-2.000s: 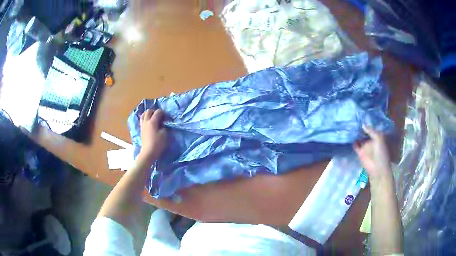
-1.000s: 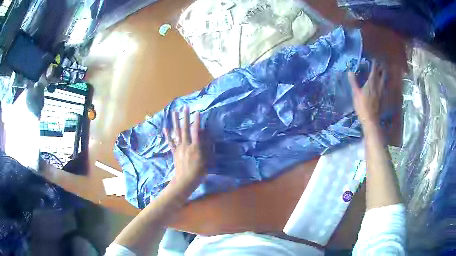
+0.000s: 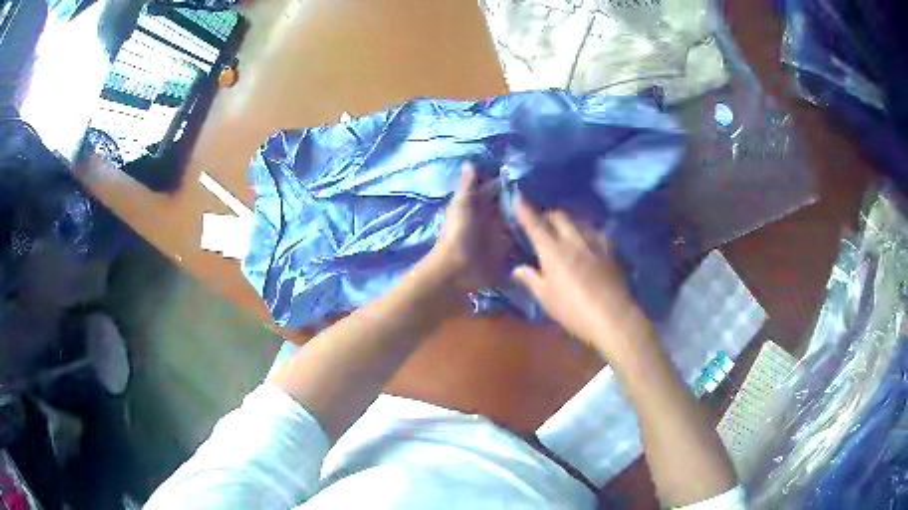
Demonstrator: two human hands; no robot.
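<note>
The blue garment (image 3: 348, 199) lies on the table, its right part blurred and bunched or folded toward the middle. My left hand (image 3: 473, 234) is on its middle, thumb up, its fingers partly hidden by blur and shadow. My right hand (image 3: 577, 269) is just right of it, palm down, fingers spread over the cloth at the lower edge. Whether my left hand pinches cloth cannot be told. A white hang tag (image 3: 225, 235) and a narrow white strip (image 3: 225, 193) stick out at the garment's left end.
Cream shirt (image 3: 617, 50) at the back; clear bag (image 3: 747, 184) right of the garment. White sticker sheet (image 3: 712, 304) with turquoise clip (image 3: 715, 372), pale yellow sheet (image 3: 762, 393) and packed garments (image 3: 846, 349) at right. Black-edged notebook or case (image 3: 149, 90) and orange bit (image 3: 228, 76) at left.
Both hands have come together at the garment's middle. The garment's right part has moved inward, making it shorter, and the clear bag beyond it now shows.
</note>
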